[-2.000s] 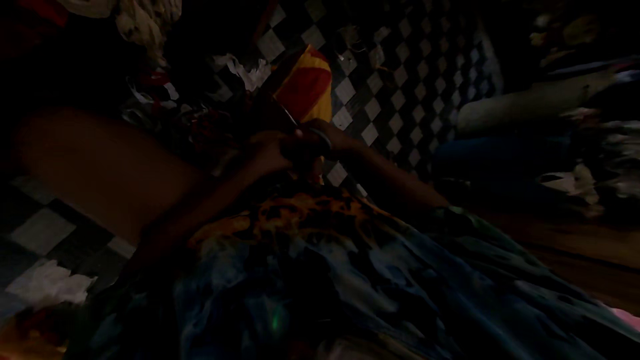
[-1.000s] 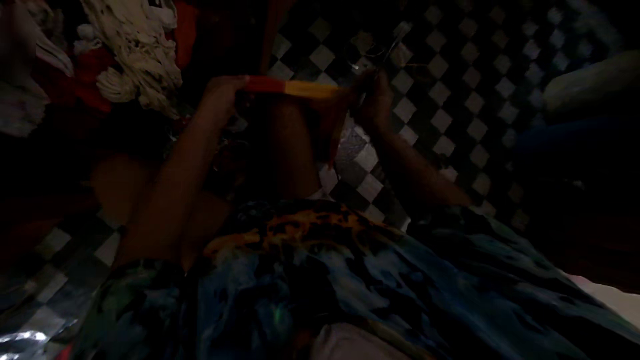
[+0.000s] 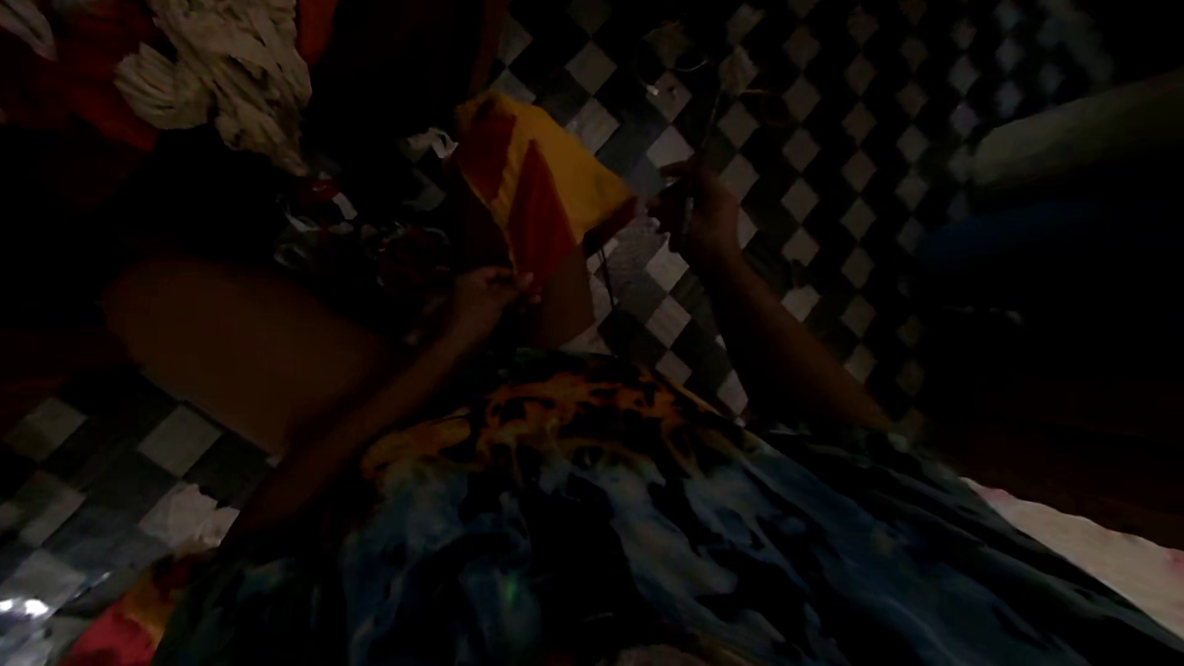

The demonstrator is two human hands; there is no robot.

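A yellow and red cloth piece point(image 3: 578, 171) lies spread over my leg near the middle of the dark view. My left hand point(image 3: 487, 298) pinches its lower corner between thumb and fingers. To the right of the cloth, apart from it, is my right hand point(image 3: 698, 213), holding a thin, long object point(image 3: 688, 213) that looks like metal; the dim light hides its exact kind. The fingers of that hand are bent around it.
Cream fabric point(image 3: 222, 79) is heaped at the upper left beside red cloth point(image 3: 88, 92). A checkered floor point(image 3: 671, 319) spreads beneath. Long rolled or padded items point(image 3: 1082, 143) lie at the right. A crumpled white scrap point(image 3: 190, 513) sits at the lower left.
The cloth was stretched as a band between both hands one second ago; now it is spread over my leg. My right hand has come off it, and my left hand has moved down toward my body.
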